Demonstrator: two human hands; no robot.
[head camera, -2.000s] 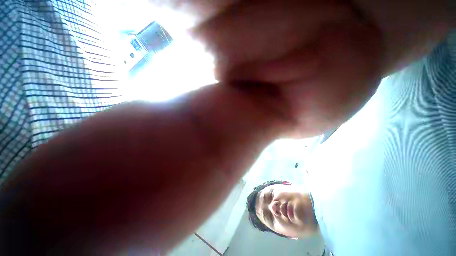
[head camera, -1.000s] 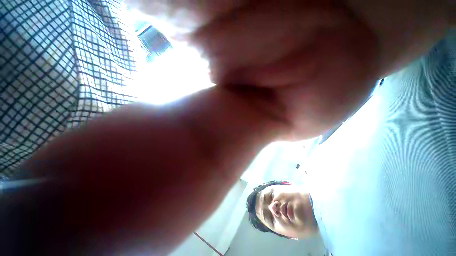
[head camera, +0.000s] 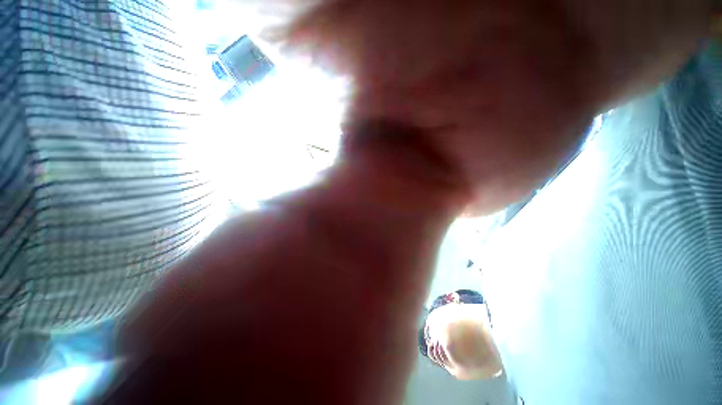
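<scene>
Huge, dark, blurred skin very close to the lens crosses the head view. One part (head camera: 491, 95) comes from the upper right, another (head camera: 293, 308) from the bottom left, and they meet near the middle. I cannot tell whether this is one hand or two, which side it belongs to, or whether it is mine. No separate fingertips and no held object can be made out. Grey-blue cloth (head camera: 657, 253), like a work shirt, fills the right side. White cloth with dark checks (head camera: 103, 174) fills the left side.
The view is tilted. A person's head (head camera: 465, 340) shows sideways at the lower middle, beside the grey-blue cloth. A grey box-like thing (head camera: 247, 60) is at the upper left against strong glare. A bright blue-white patch (head camera: 63, 380) lies at the lower left.
The lower-left skin has swung to the right and stands steeper. The checked cloth has shifted and blurred. The person's head has tipped so the face is mostly hidden. The blue-white patch has grown.
</scene>
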